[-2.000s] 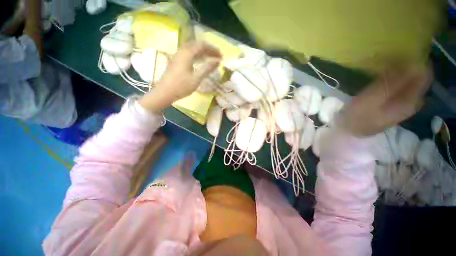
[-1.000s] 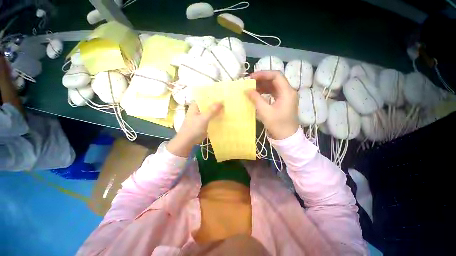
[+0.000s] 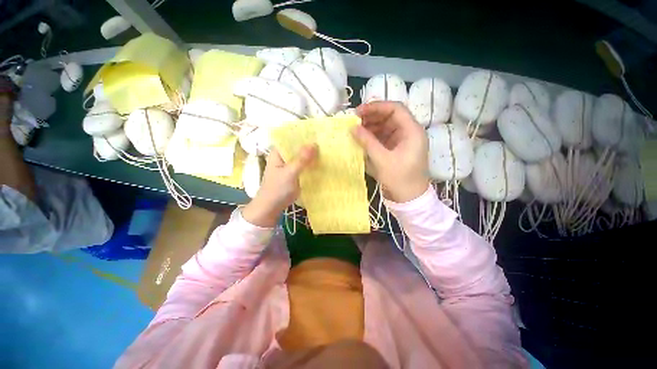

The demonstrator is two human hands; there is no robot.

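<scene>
A yellow label sheet [image 3: 331, 180] with faint lines hangs between my two hands in the middle. My left hand [image 3: 284, 176] pinches its left side between thumb and fingers. My right hand [image 3: 396, 148] is at its top right corner, thumb and finger closed on the edge. Whether a tiny label is between the fingertips cannot be told. White speckled oval pads [image 3: 274, 101] with a brown line across lie behind and on both sides of the sheet, their cords [image 3: 490, 216] hanging over the table edge.
Yellow sheets [image 3: 137, 79] lie on the pads at left. A pale metal rail [image 3: 403, 66] runs behind the pads. Beyond it, loose pads [image 3: 297, 21] lie on a dark green surface. A carton [image 3: 176, 252] stands below left. Another person's sleeve [image 3: 57, 209] is at far left.
My hands have come in from apart and hold a yellow sheet between them. Over the last second they have barely moved; the view has shifted slightly.
</scene>
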